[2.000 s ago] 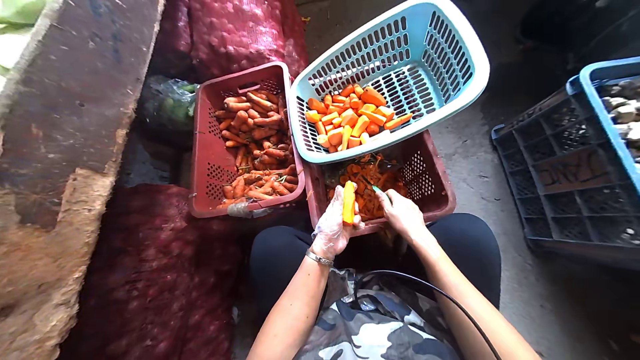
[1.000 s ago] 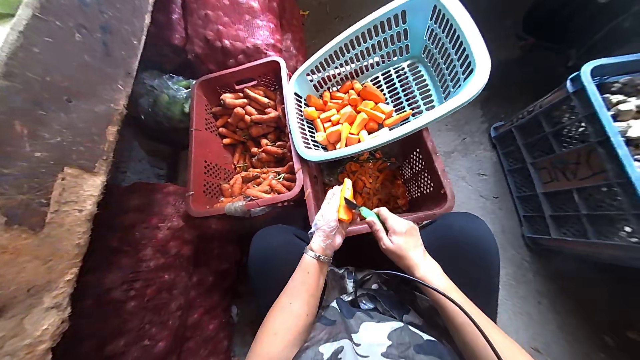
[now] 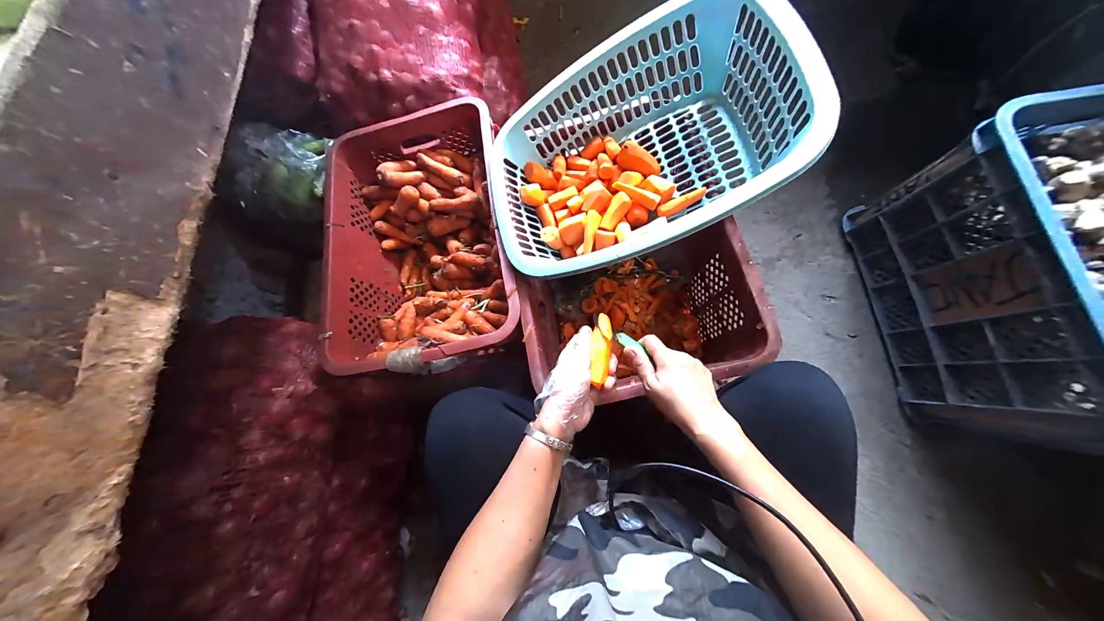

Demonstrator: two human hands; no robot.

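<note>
My left hand (image 3: 569,384), in a thin clear glove, grips a peeled carrot (image 3: 599,355) over the near edge of a red crate (image 3: 759,332). Close to its right side, my right hand (image 3: 677,379) is closed on a small green-handled tool (image 3: 632,345), its blade hard to make out. Carrot peelings and scraps (image 3: 642,306) lie in that crate below the hands. Peeled carrot pieces (image 3: 595,198) fill the near left end of a light blue plastic basket (image 3: 819,129), which rests tilted over the crate's far side. Whole unpeeled carrots (image 3: 440,224) are heaped in another red crate (image 3: 336,259) at left.
A worn wooden board (image 3: 103,216) runs along the left. Red mesh sacks (image 3: 259,448) lie beside it, with more (image 3: 397,52) behind the crates. A plastic bag of green produce (image 3: 276,177) sits between them. At right stands a dark crate (image 3: 975,285) under a blue-rimmed one (image 3: 1005,129).
The green-handled tool was against the carrot one second ago; now it is just to its right. Both hands have stayed over the near edge of the crate of peelings.
</note>
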